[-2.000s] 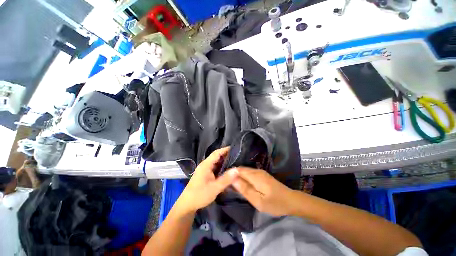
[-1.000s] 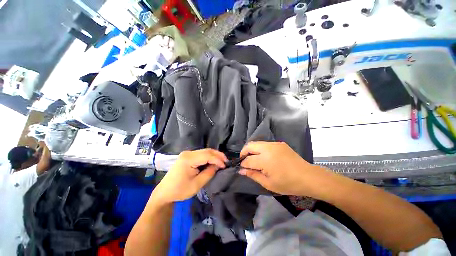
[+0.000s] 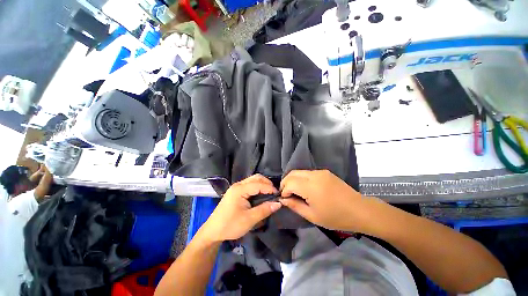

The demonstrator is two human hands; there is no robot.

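Note:
A dark grey garment (image 3: 255,115) with lighter seam stitching lies heaped on the white machine table and hangs over its front edge towards my lap. My left hand (image 3: 246,207) pinches a dark folded edge (image 3: 264,199) of it between thumb and fingers. My right hand (image 3: 315,196) pinches the same edge close beside, the fingertips of both hands nearly touching. The hands are at the table's front edge. What lies under the fingers is hidden. Part of the cloth lies near the needle area (image 3: 351,95) of the white sewing machine.
A black flat rectangle (image 3: 443,95), pink-and-blue snips (image 3: 479,134) and shears with green and yellow handles (image 3: 509,144) lie at the right. A grey-white motor housing (image 3: 118,122) stands left. Dark cloth (image 3: 75,243) is piled lower left, near a person (image 3: 20,211).
Two seconds ago my hands were at an open loop of the garment; now both pinch its folded edge. Since one second ago, they have drawn closer together. The view has shifted slightly.

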